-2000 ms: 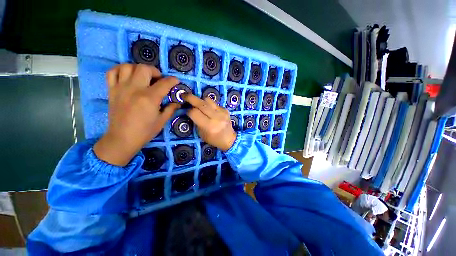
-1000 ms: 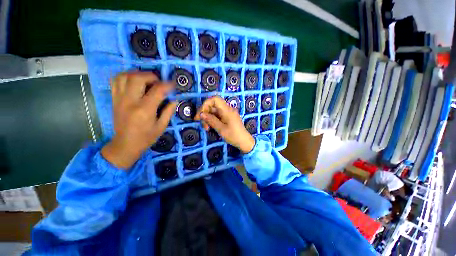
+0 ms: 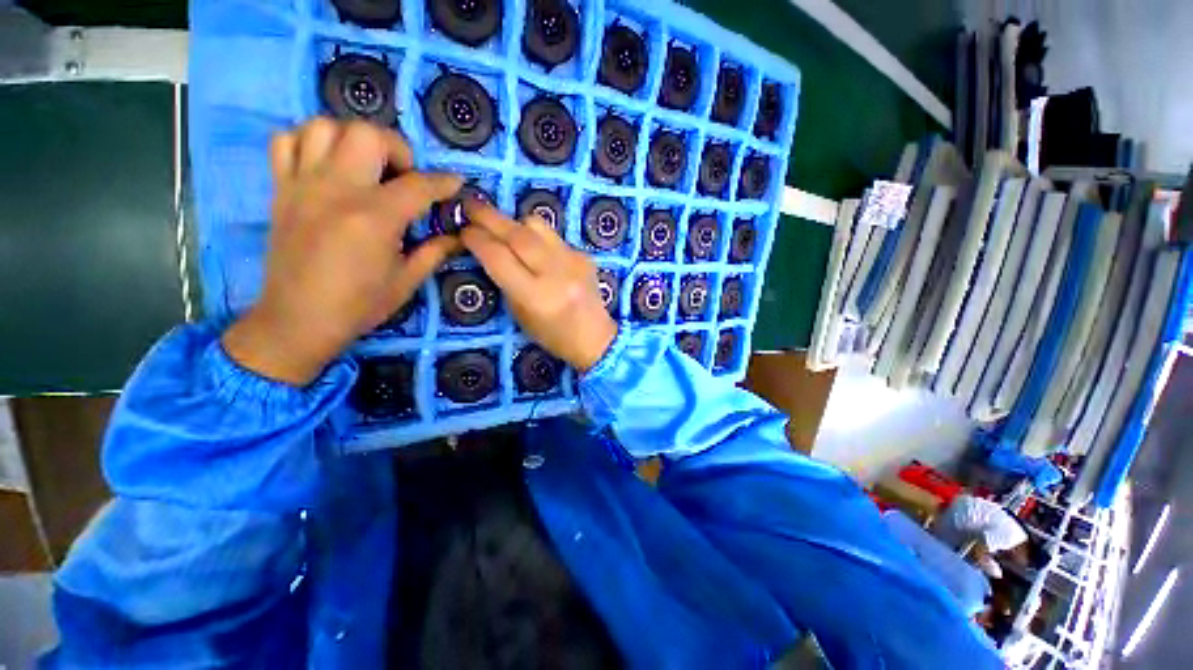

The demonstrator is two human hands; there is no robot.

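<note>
A bright-blue foam divider tray (image 3: 236, 157) holds round black components in square cells, such as this one (image 3: 461, 110). My left hand (image 3: 343, 242) and my right hand (image 3: 539, 279) meet over the tray. Their fingertips hold one round black component (image 3: 453, 213) between them, at or just above its cell. The fingers cover part of it, and a small pale glint shows on it. Some components below and right of it show a pale ring at the centre. My left hand hides some cells at the left.
The tray lies on a dark-green surface (image 3: 85, 249) with a pale metal strip (image 3: 111, 55) at the left. Upright grey, white and blue boards (image 3: 981, 288) stand at the right, one with a white code label. Red and brown boxes and a white rack are beyond.
One second ago my hands were apart over the tray, the left one blurred. Now their fingertips meet on a component. The tray sits higher in view, its far edge partly cut off.
</note>
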